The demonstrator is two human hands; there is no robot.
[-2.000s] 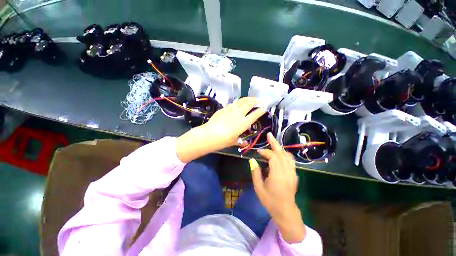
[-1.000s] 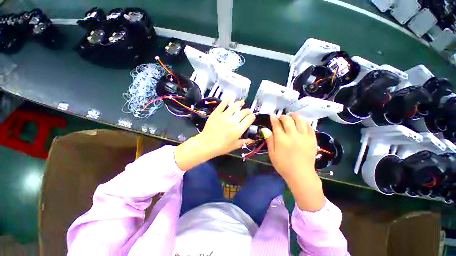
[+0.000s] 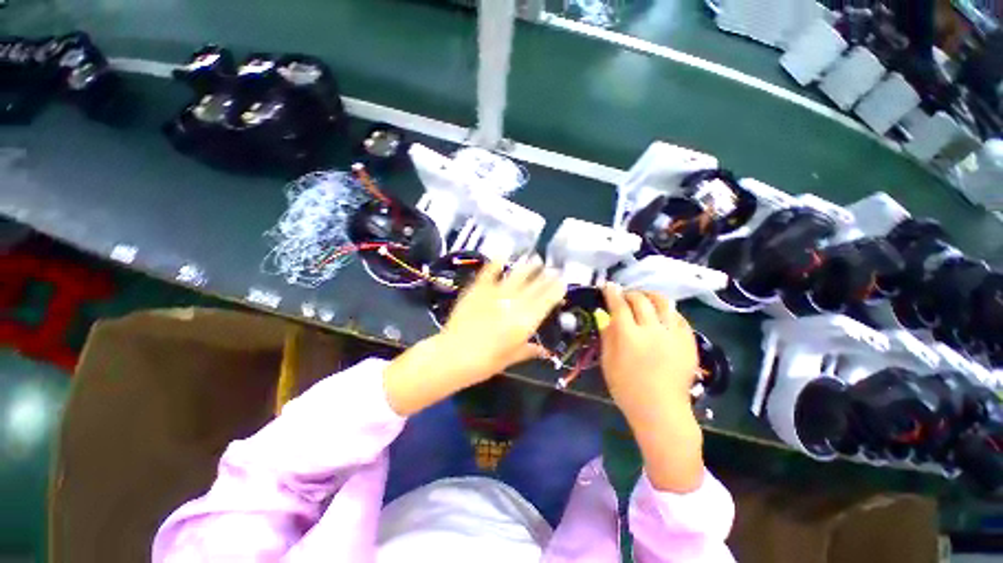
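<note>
A camera housing with a black inner shell (image 3: 572, 319) stands at the bench's front edge between my hands, its white bracket (image 3: 592, 244) behind it. My left hand (image 3: 500, 319) lies on its left side, fingers curled over the rim. My right hand (image 3: 649, 346) holds its right side; a fingertip with a yellow band reaches to the opening. Red and dark lead wires (image 3: 580, 368) hang out at the front. Another housing (image 3: 713, 366) is mostly hidden behind my right hand. Two wired housings stand left, one nearest (image 3: 394, 236). Any small part at my fingertips is too small to tell.
A tangled white stringy pile (image 3: 313, 225) lies left of the housings. Black lens modules (image 3: 258, 110) are clustered farther left. Rows of white-and-black units (image 3: 841, 269) stand at the right. A metal post (image 3: 495, 77) rises behind the bench. Cardboard cartons (image 3: 165, 429) flank my lap.
My right hand has moved from in front of the housing to its right side and closed around it. My left hand stays at the left side. The view has shifted slightly.
</note>
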